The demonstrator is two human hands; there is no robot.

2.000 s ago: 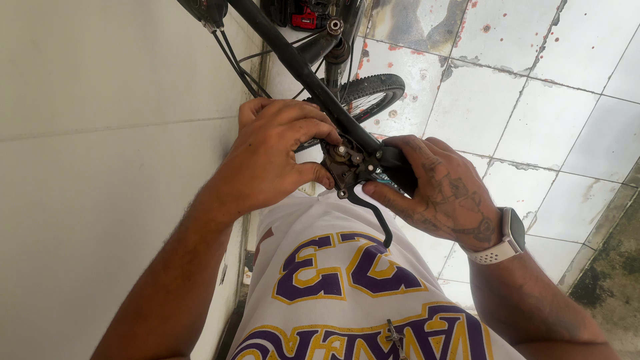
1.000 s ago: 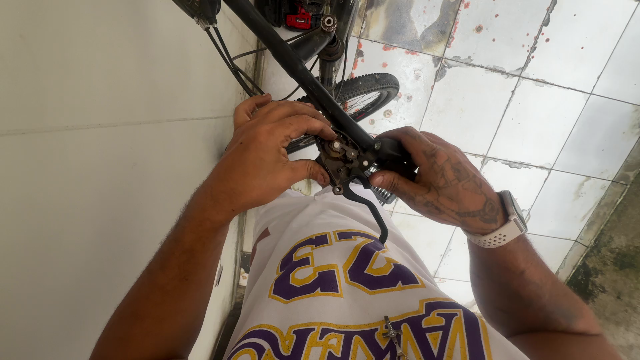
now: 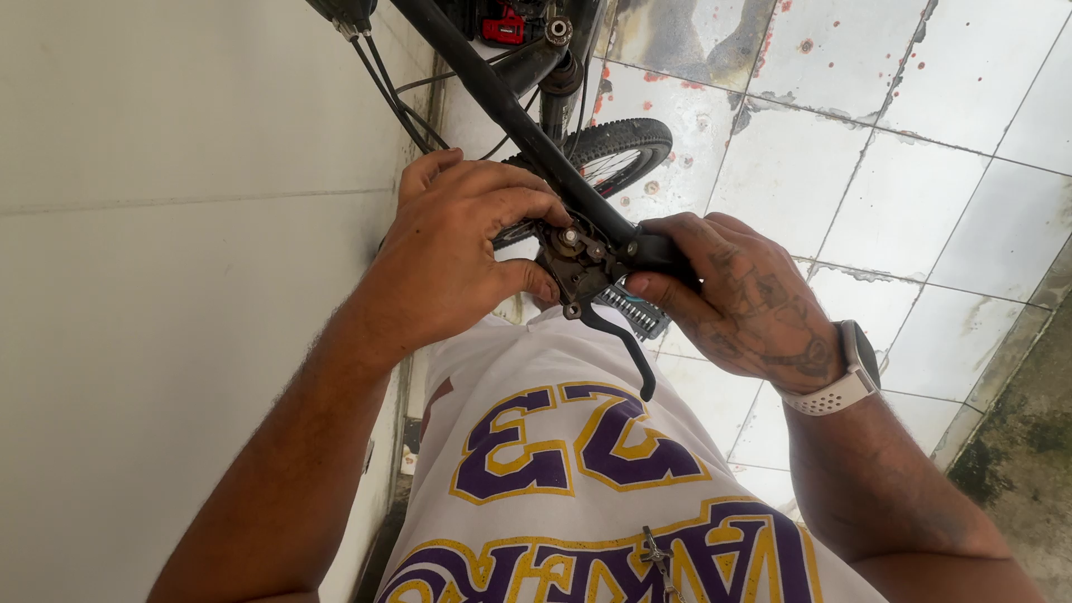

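Observation:
My left hand (image 3: 469,243) grips the exposed shifter mechanism (image 3: 582,261) on a bicycle handlebar, its index fingertip by a round bolt and its thumb on the lower left edge. A black brake lever (image 3: 624,335) curves down from the mechanism. With fingers over the top and thumb beneath, my right hand (image 3: 741,297) holds the black handlebar grip (image 3: 666,254) at the bar's near end. The black handlebar (image 3: 519,126) runs up and left to the other control, where cables hang.
A pale wall (image 3: 193,251) stands close on the left. Below the bar are the bicycle's front wheel (image 3: 624,151) and an open socket set (image 3: 638,310) on the tiled floor (image 3: 888,197). A red and black tool (image 3: 504,25) lies beyond the stem.

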